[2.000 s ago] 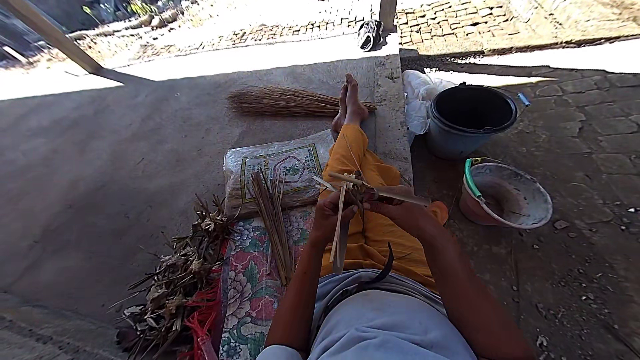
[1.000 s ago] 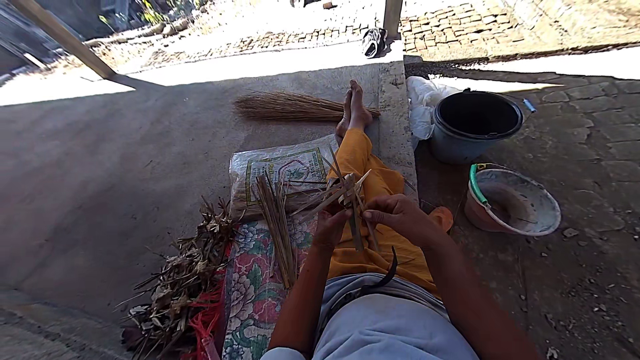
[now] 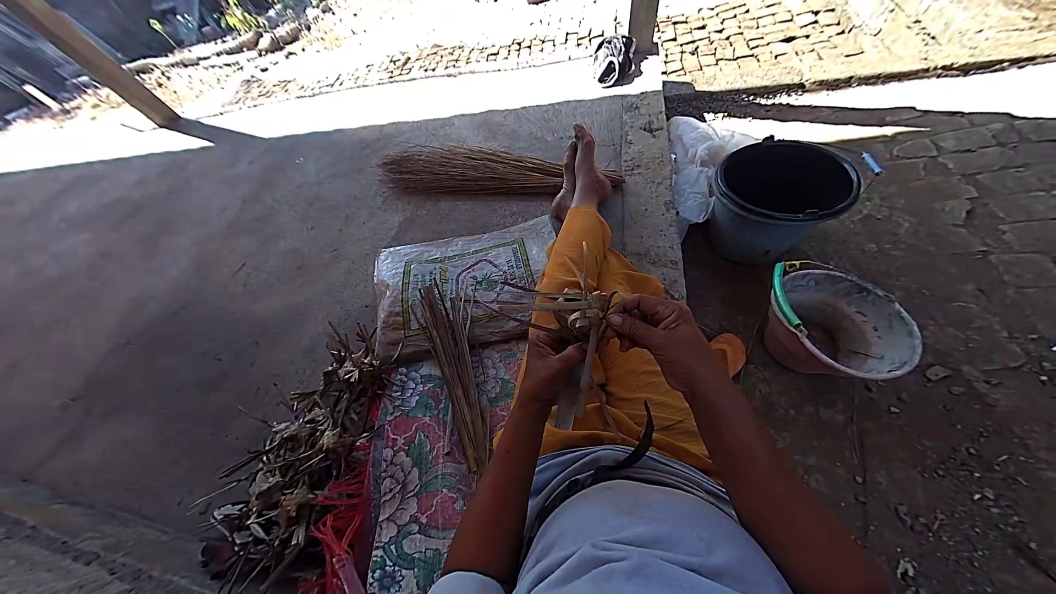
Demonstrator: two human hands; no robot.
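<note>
My left hand [image 3: 551,361] grips a small woven piece of dry leaf strips [image 3: 580,313] from below, over my orange-clad lap. Loose strip ends stick out of it to the left, upward and down. The fingertips of my right hand [image 3: 656,330] pinch a strip at its right side. Left of my legs, a bundle of dry strips [image 3: 455,371] lies across the floral mat [image 3: 412,478] and a printed woven sack [image 3: 470,285]. A dark curved strip [image 3: 639,441] rests at my waist.
A heap of dried woven leaf pieces [image 3: 305,462] lies left beside red plastic strands [image 3: 342,511]. Beyond the sack is a bundle of thin sticks [image 3: 470,171] by my feet. A black bucket [image 3: 742,223] and a pail with a green-covered handle [image 3: 804,338] stand right.
The strips now spread left and upward from the woven piece, where two seconds ago a long strip pointed right. My right hand has moved in against its right side.
</note>
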